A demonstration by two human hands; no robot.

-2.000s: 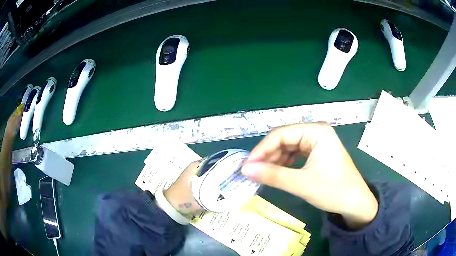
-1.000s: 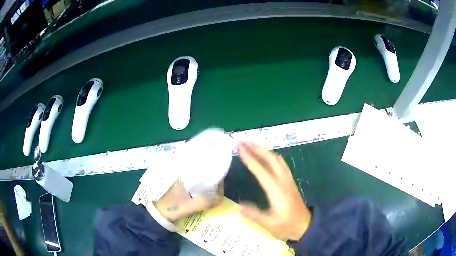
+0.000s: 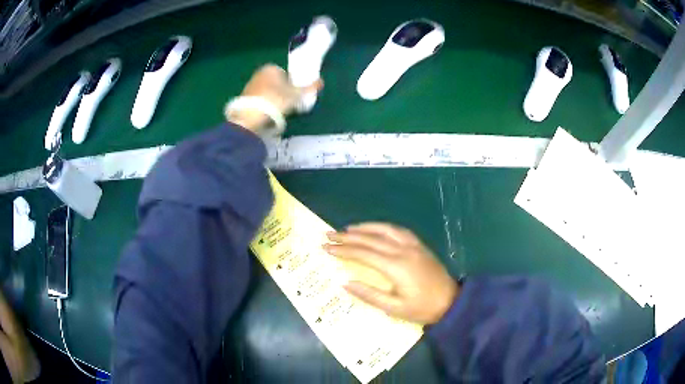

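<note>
My left hand (image 3: 274, 94) reaches onto the green belt and is closed around the handle end of a white handset (image 3: 312, 54) with a dark panel; hand and handset are slightly blurred. Another white handset (image 3: 402, 58) lies on the belt just right of it, tilted, black oval panel at its upper end. My right hand (image 3: 394, 271) lies palm down on the yellow label sheet (image 3: 300, 281), fingers extended, with nothing seen gripped. My left sleeve covers the sheet's upper left part.
More handsets lie on the belt, left (image 3: 161, 81) and right (image 3: 547, 82). A white edge strip (image 3: 390, 151) borders the worktop. A dispenser bottle (image 3: 73, 187), smartphone (image 3: 58, 251) and tissue (image 3: 22, 223) are at left. White sheets (image 3: 589, 214) lie beside the post (image 3: 646, 105). Another person's arm (image 3: 15, 337) shows lower left.
My left hand has moved from above the label sheet forward onto the belt. Two handsets now lie mid-belt where one lay. My right hand has lowered onto the sheet. The view has shifted.
</note>
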